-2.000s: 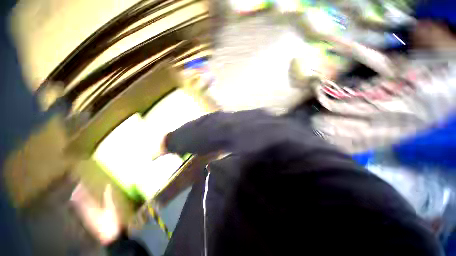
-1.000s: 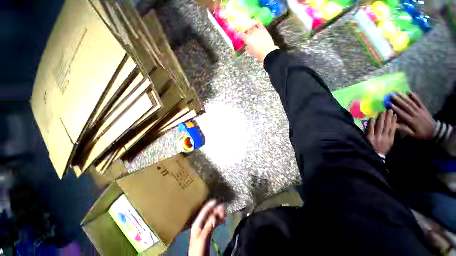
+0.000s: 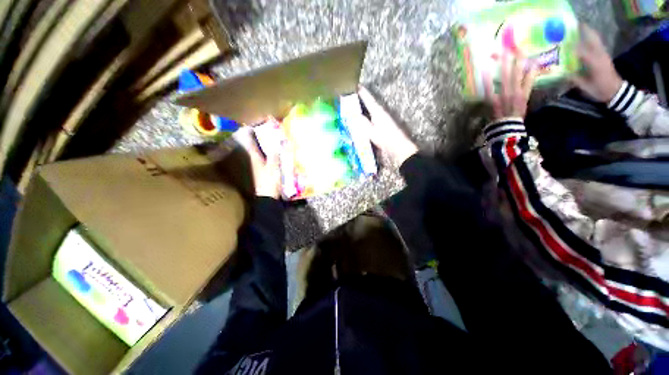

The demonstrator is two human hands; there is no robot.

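Note:
An open product box (image 3: 317, 150) with pink, yellow, green and blue contents is held in front of me over the speckled table. Its brown inner lid (image 3: 293, 84) stands up at the far side. My left hand (image 3: 265, 165) grips its left side and my right hand (image 3: 385, 132) grips its right side. At the left, an open shipping carton (image 3: 147, 212) holds a white and green product box (image 3: 106, 286).
A co-worker's hands (image 3: 513, 84) rest on a green product box (image 3: 539, 36) at the upper right. A blue tape dispenser (image 3: 227, 124) lies behind my left hand. Flattened cartons (image 3: 81, 73) lean at the upper left.
My right hand has come back from the far row of open boxes. Both hands now hold an open box close in front of me. The co-worker's box appears farther up in view.

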